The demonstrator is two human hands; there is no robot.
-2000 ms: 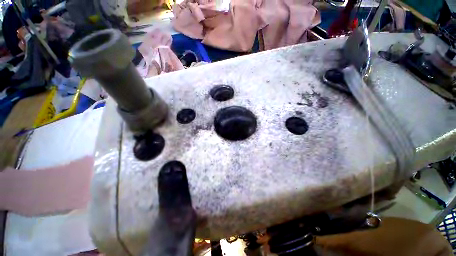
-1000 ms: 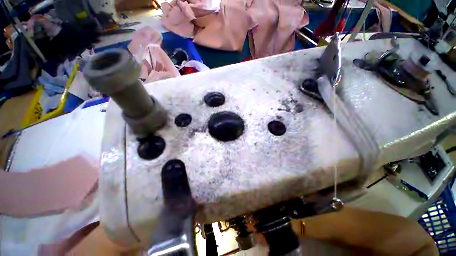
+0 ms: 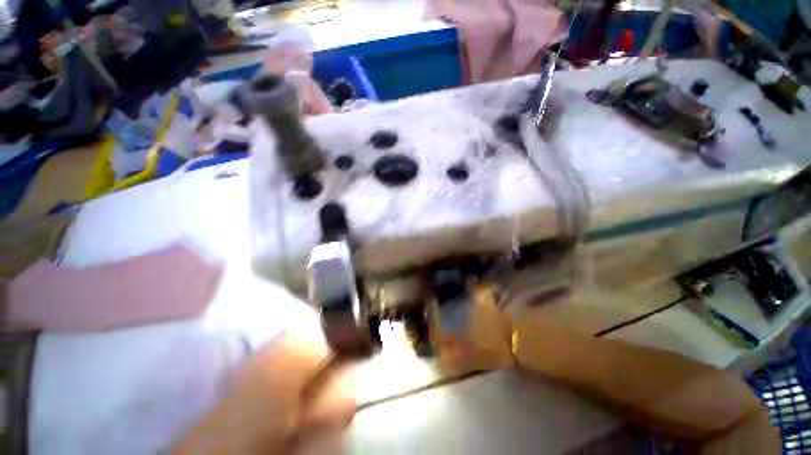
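The white sewing machine head (image 3: pixel 427 209) crosses the middle of the view, blurred. Bright lamp glare lies under its left end, around the needle area. My left hand (image 3: pixel 289 395) is blurred at the bottom, just left of the needle area. My right hand (image 3: pixel 471 333) is right of the needle area, partly hidden by the machine head, with the forearm reaching in from the lower right. Whether either hand holds fabric cannot be seen. A flat pink fabric piece (image 3: pixel 116 289) lies on the white table (image 3: pixel 98 400) at the left, apart from my left hand.
A yellow-edged tray of pale scraps (image 3: pixel 133 147) stands behind at the left. Pink fabric (image 3: pixel 507 40) hangs over a blue edge behind the machine. A blue lattice basket (image 3: pixel 791 400) is at the lower right. A thin thread runs down the head's front.
The view has shifted, so the machine head sits higher and more of the bed shows. My left hand and more of my right arm now show. A darker pink piece at the lower left has left sight.
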